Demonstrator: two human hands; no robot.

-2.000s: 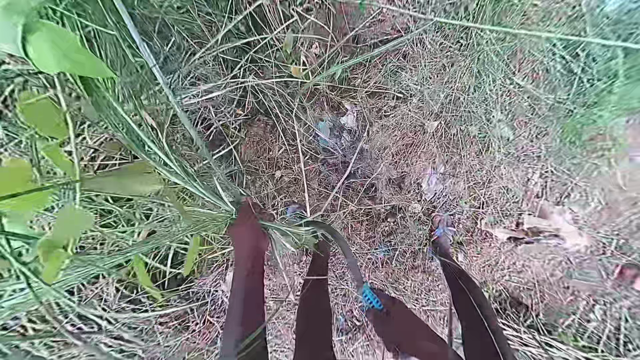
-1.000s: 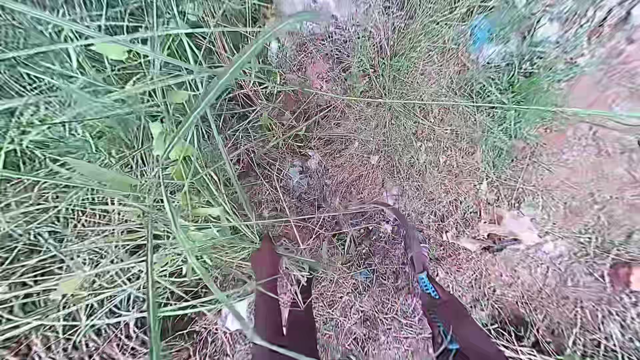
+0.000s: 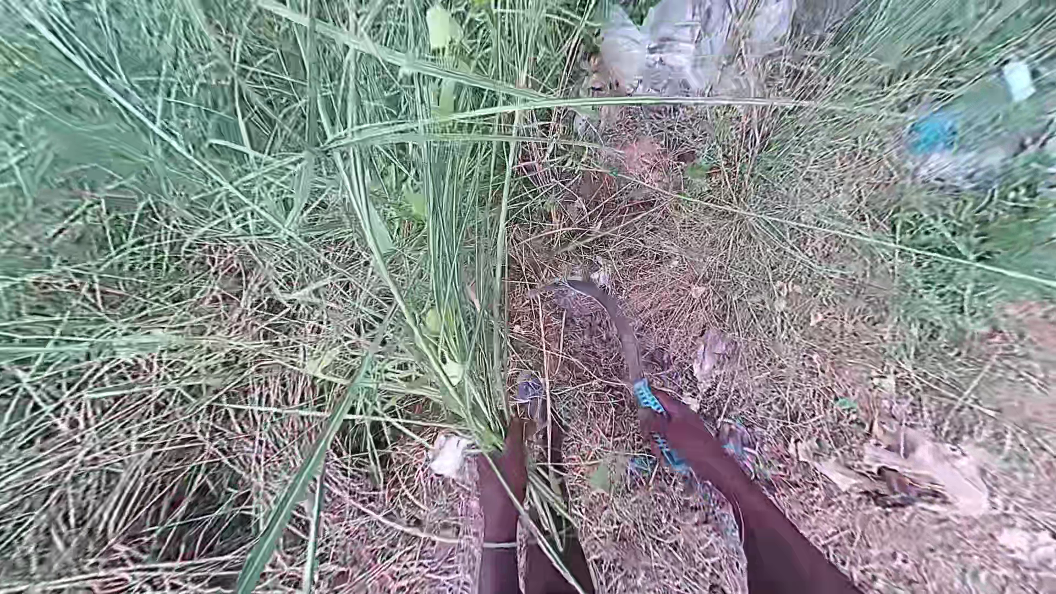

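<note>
My left hand (image 3: 505, 450), low and just left of the middle, is closed round a bunch of long green grass (image 3: 458, 313). The blades fan upward from the fist, and the cut-looking lower ends hang below it beside my leg. To its right, my right hand (image 3: 672, 429) grips the blue-wrapped handle of a sickle (image 3: 623, 330). The curved blade rises from that hand and bends left, its tip pointing toward the held grass without plainly touching it. My fingers on the handle are partly blurred.
Tall green grass (image 3: 165, 190) stands at the left and top. Dry straw litter (image 3: 742, 289) covers the ground on the right. Pale plastic sheeting (image 3: 693, 41) lies at the top, a blue scrap (image 3: 932, 132) at the upper right, and dry leaves (image 3: 932, 470) at the lower right. A foot (image 3: 530, 388) shows beyond my left hand.
The grass bunch now stands upright from my left hand, where two seconds ago it leaned left. The sickle in my right hand has swung away from beside that hand. The view has shifted.
</note>
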